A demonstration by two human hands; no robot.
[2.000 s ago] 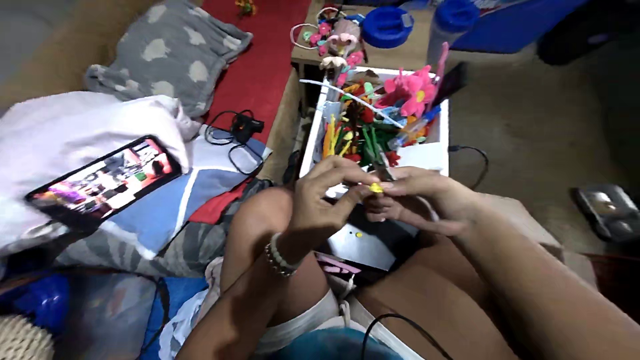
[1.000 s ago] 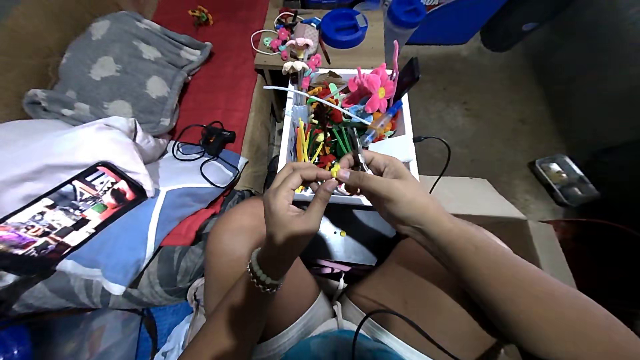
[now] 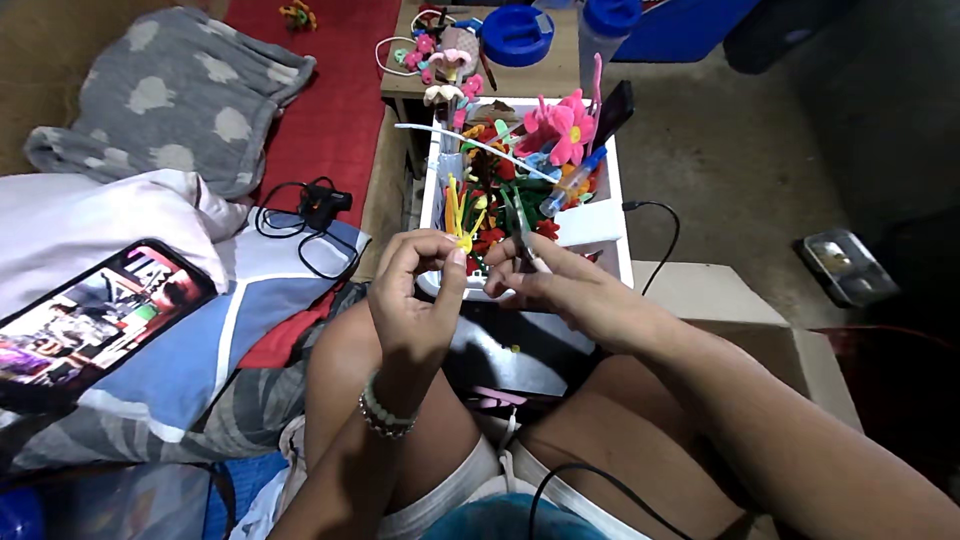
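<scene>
Between the thumb and fingertips of my left hand (image 3: 424,277) is a small yellow pipe-cleaner piece (image 3: 465,243) with thin prongs pointing up. Just right of it, my right hand (image 3: 551,281) grips a metal tool, apparently scissors (image 3: 523,232), tips pointing up and away from me. Both hands are over the near edge of a white plastic bin (image 3: 621,225) filled with coloured pipe cleaners and fuzzy flowers. A pink fuzzy flower (image 3: 562,129) and a blue-capped clear tube (image 3: 574,181) lie at its right side. A pale pipe cleaner (image 3: 480,148) crosses its top.
A dark flat surface (image 3: 487,349) with a tiny yellow bit is between my knees. At left a lit phone (image 3: 97,322) rests on cloth beside a black cable (image 3: 322,206). Beyond the bin are a blue lid (image 3: 517,36) and a bottle (image 3: 609,26). An open cardboard box (image 3: 705,296) is at right.
My hands have moved apart from each other; before, their fingertips met around the yellow piece. The metal tool in my right hand now points up more plainly.
</scene>
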